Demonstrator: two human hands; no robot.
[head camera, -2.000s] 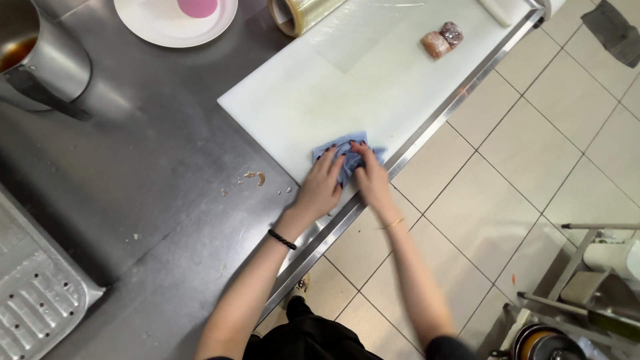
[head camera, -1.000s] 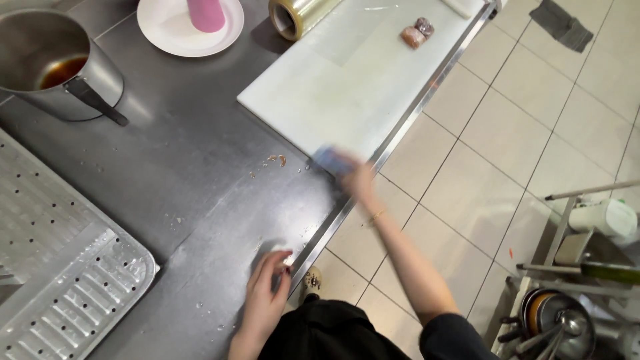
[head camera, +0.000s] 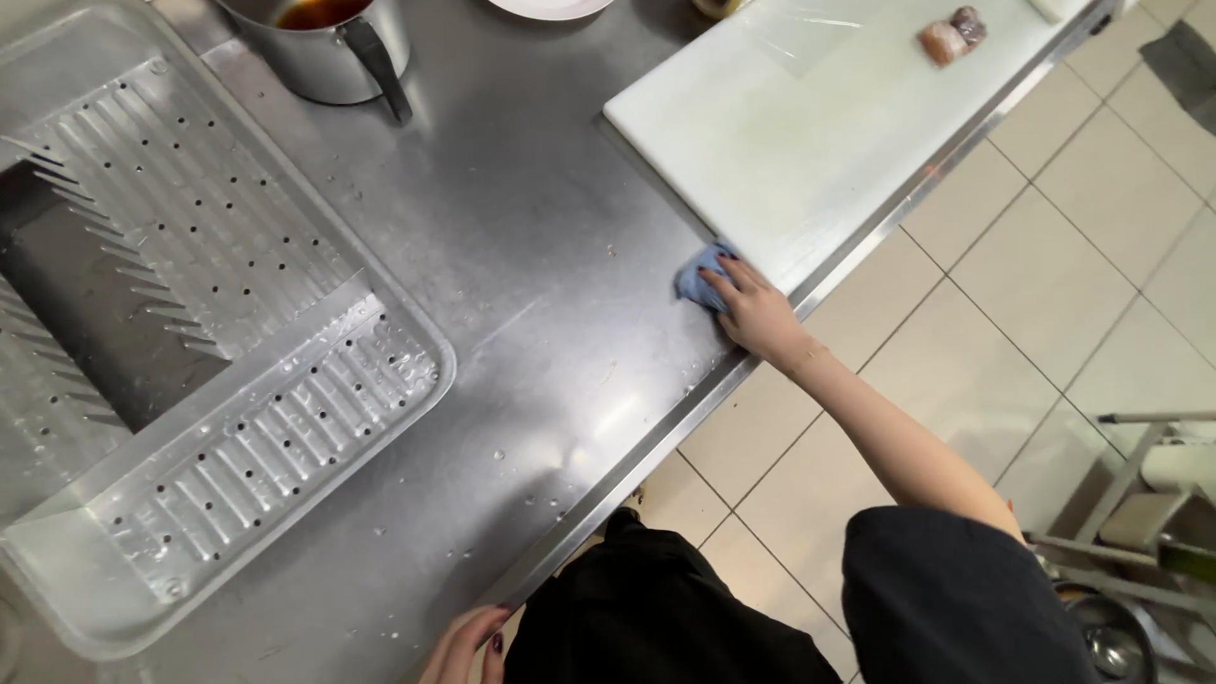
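My right hand (head camera: 763, 318) presses a crumpled blue cloth (head camera: 705, 276) onto the steel worktop (head camera: 532, 237), right beside the near corner of a white cutting board (head camera: 750, 142). Its fingers lie over the cloth. At the bottom of the view, my left hand (head camera: 467, 646) rests on the worktop's front edge, only partly in view, with no object seen in it. Two small wrapped pieces of food (head camera: 953, 36) lie on the far part of the board, near a sheet of clear film (head camera: 793, 33). Small water drops and a few crumbs dot the steel.
A perforated metal drying rack (head camera: 285, 418) stands at the left. Behind it is a steel pot (head camera: 347, 57) with brown liquid and a black handle. A white plate (head camera: 553, 8) shows at the top edge. Pans and a shelf frame (head camera: 1111, 494) stand at the lower right, above the tiled floor.
The blue cloth has gone from the cutting board onto the steel beside it, under my right hand. My left hand has left the cloth and is now at the worktop's edge. The view has shifted left.
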